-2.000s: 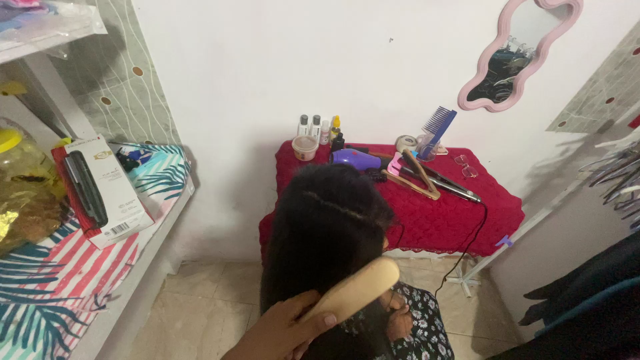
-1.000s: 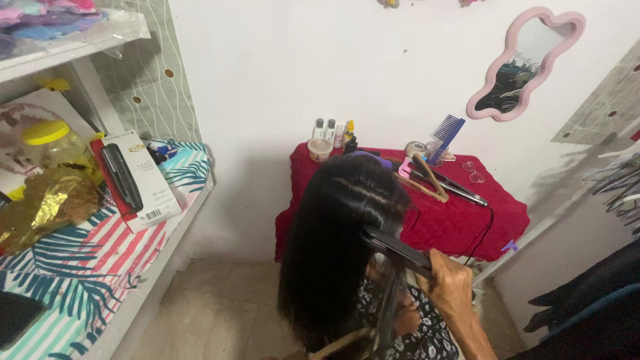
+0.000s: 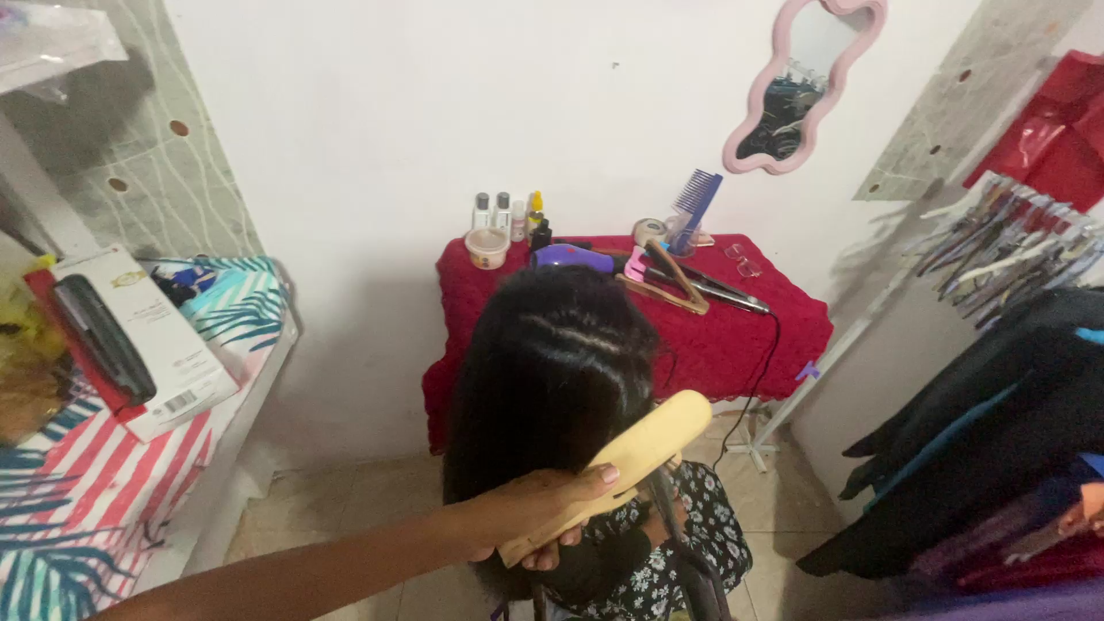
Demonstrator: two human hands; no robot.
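My left hand [image 3: 552, 513] reaches in from the lower left and grips a pale wooden hairbrush [image 3: 660, 435], its rounded back facing up. The brush lies across the right side of the long dark hair [image 3: 552, 362] of a seated person in a black floral garment [image 3: 711, 526]. Just right of the brush, a dark strip, which looks like a hair straightener [image 3: 694, 573], slants down to the bottom edge. My right hand is not visible.
A red-covered table [image 3: 742, 345] beyond the person holds a purple hair dryer [image 3: 573, 256], another straightener [image 3: 724, 293], a blue comb [image 3: 697, 203], bottles and a tub [image 3: 487, 247]. At left, a shelf bears a boxed appliance [image 3: 164, 345]. Dark clothes [image 3: 957, 414] hang at right.
My right hand, which held a straightener against the hair one second ago, has left the view. My left hand and the brush have come up across the hair's right side.
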